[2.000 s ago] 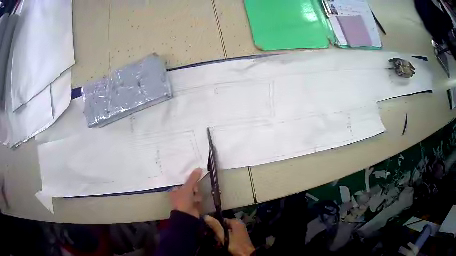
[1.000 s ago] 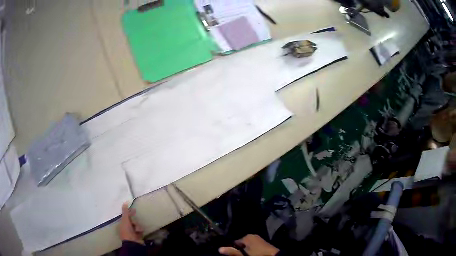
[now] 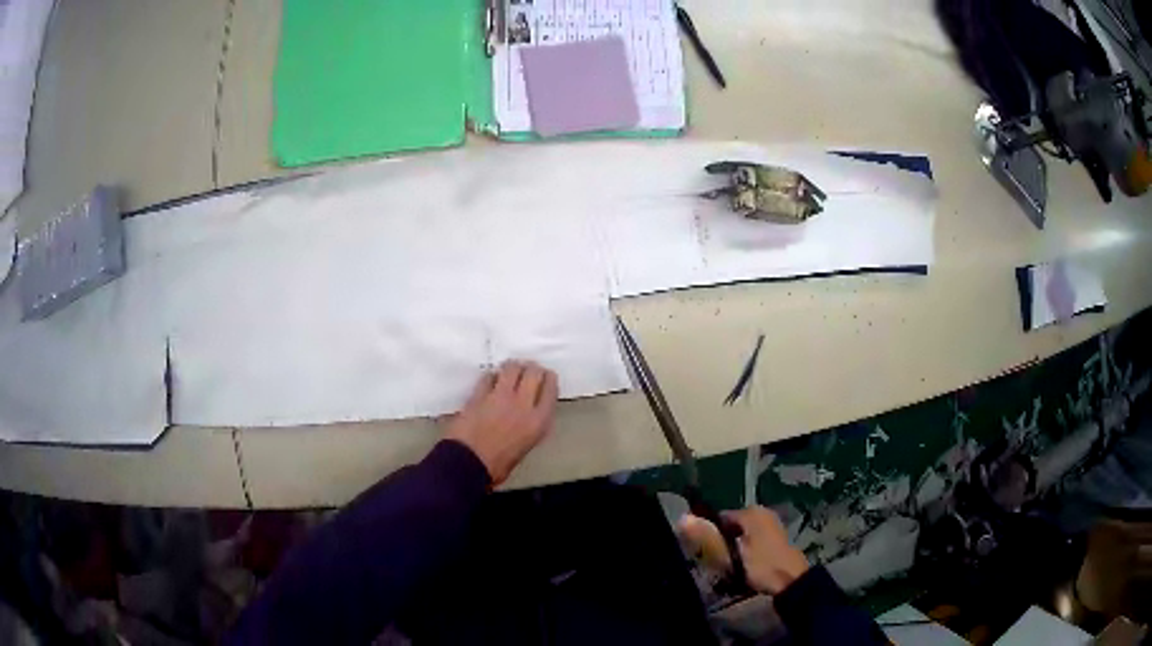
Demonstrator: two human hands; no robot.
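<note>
The white paper marker [image 3: 379,278] lies over dark navy cloth, which shows at its edges. A slit stands open in its front edge at the left. My left hand [image 3: 508,416] lies on the marker near the front edge, fingers down, holding nothing. My right hand [image 3: 739,549] grips the handles of the shears [image 3: 660,401] beyond the table edge. The blades look closed and point away from me, tip just right of the marker's stepped corner. A brassy metal weight [image 3: 773,193] sits on the narrow end. A wrapped block weight [image 3: 72,250] is at the left.
A green folder [image 3: 373,82] with an order sheet [image 3: 657,76], lilac swatch [image 3: 579,86] and pen [image 3: 701,48] lies behind. A dark sliver [image 3: 745,370] and small cut piece [image 3: 1061,293] lie right. A metal machine [image 3: 1074,126] stands back right. Scraps lie below the edge.
The shears have left the slit and moved right to the stepped corner. My left hand has moved right from beside the slit onto the marker. The view has shifted right.
</note>
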